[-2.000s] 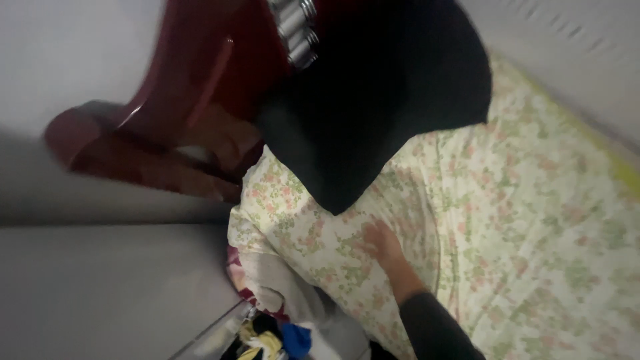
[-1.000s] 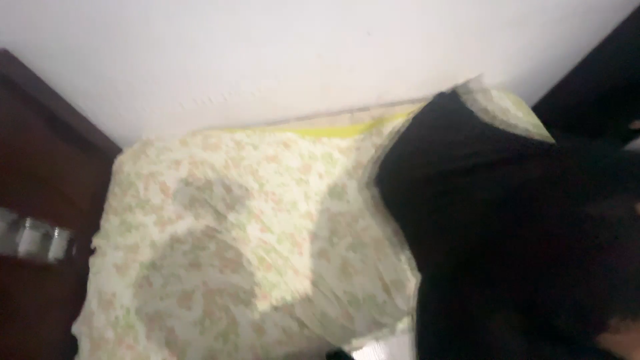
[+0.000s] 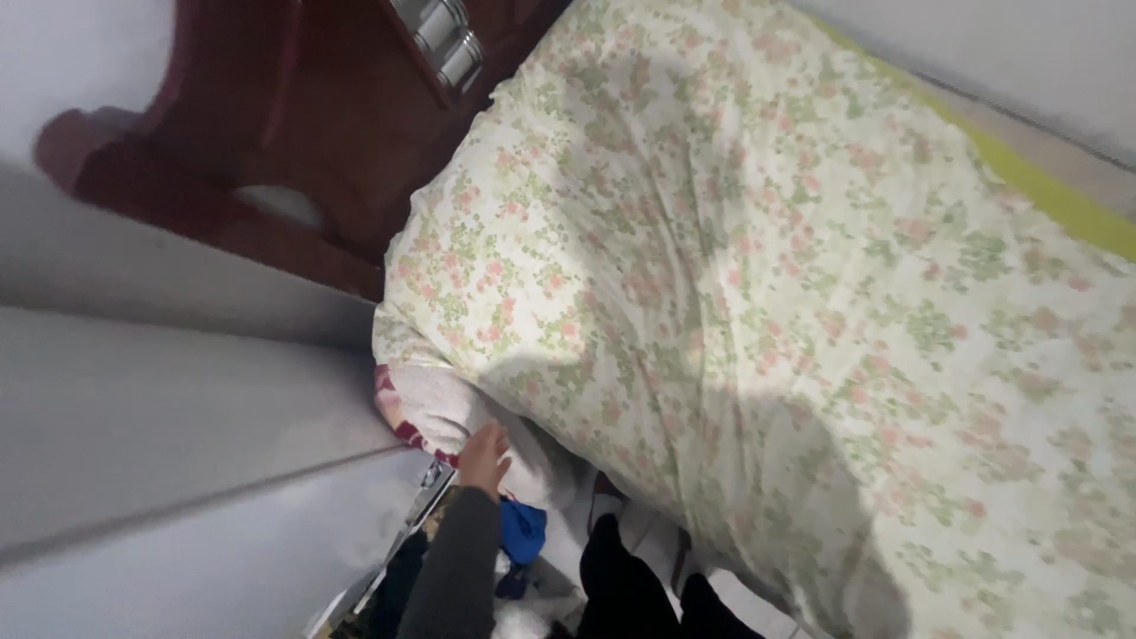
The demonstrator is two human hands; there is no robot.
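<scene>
A floral bedsheet, white with green and pink flowers, lies wrinkled over the bed, with my shadow across it. Below its near left corner hangs a whitish cloth with a dark red and pink patterned edge. One hand, apparently my left hand, in a dark sleeve, reaches to this cloth at the bed's side; its fingers are partly spread, and whether they touch or grip the cloth cannot be told. My right hand is out of view.
A dark red wooden headboard with metallic-looking cylinders stands at the upper left. A pale wall or panel is at the left. Beside my legs lie a blue item and other cloths. Tiled floor shows below the bed.
The black cloth seen over the bed in the earlier frames is out of view. A hand that was on the sheet two seconds ago is now at the bed's side. The view has swung strongly.
</scene>
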